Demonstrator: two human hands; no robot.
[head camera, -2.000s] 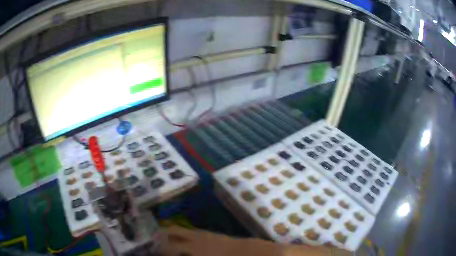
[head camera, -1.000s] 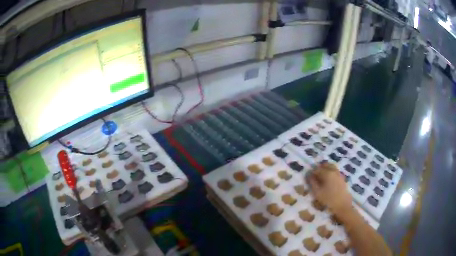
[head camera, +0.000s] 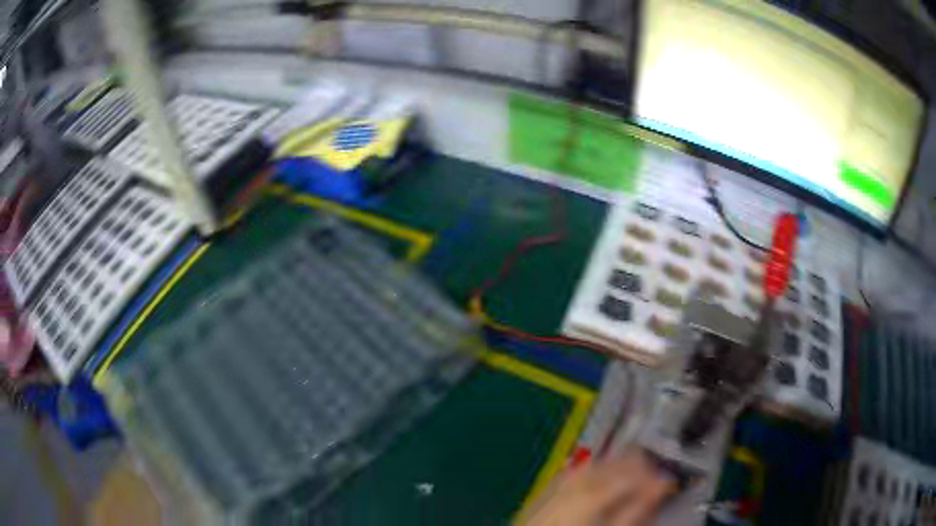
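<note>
The silver test fixture (head camera: 708, 354) stands right of centre, its red clamp handle (head camera: 782, 255) pointing up. My left hand (head camera: 611, 493), blurred and cut off by the bottom edge, is at the front of the fixture. A small dark thing (head camera: 672, 473) is by its fingertips; whether it is gripped cannot be told. My right hand is not in view. Behind the fixture is a white foam tray (head camera: 597, 308) with tan empty cutouts and dark units. A clear ridged blister tray (head camera: 298, 370) lies left of centre, blurred.
Filled white trays (head camera: 98, 247) stand at the far left, by a pale post (head camera: 154, 113). A blue-and-yellow box (head camera: 354, 144) is at the back. A red lead (head camera: 523, 334) runs to the fixture. The monitor (head camera: 780, 92) is at the upper right, more tray parts at the right edge.
The view has swung left, bringing in the blister tray and left trays. The hand that was over the right foam tray is out of view; a hand now shows at the fixture.
</note>
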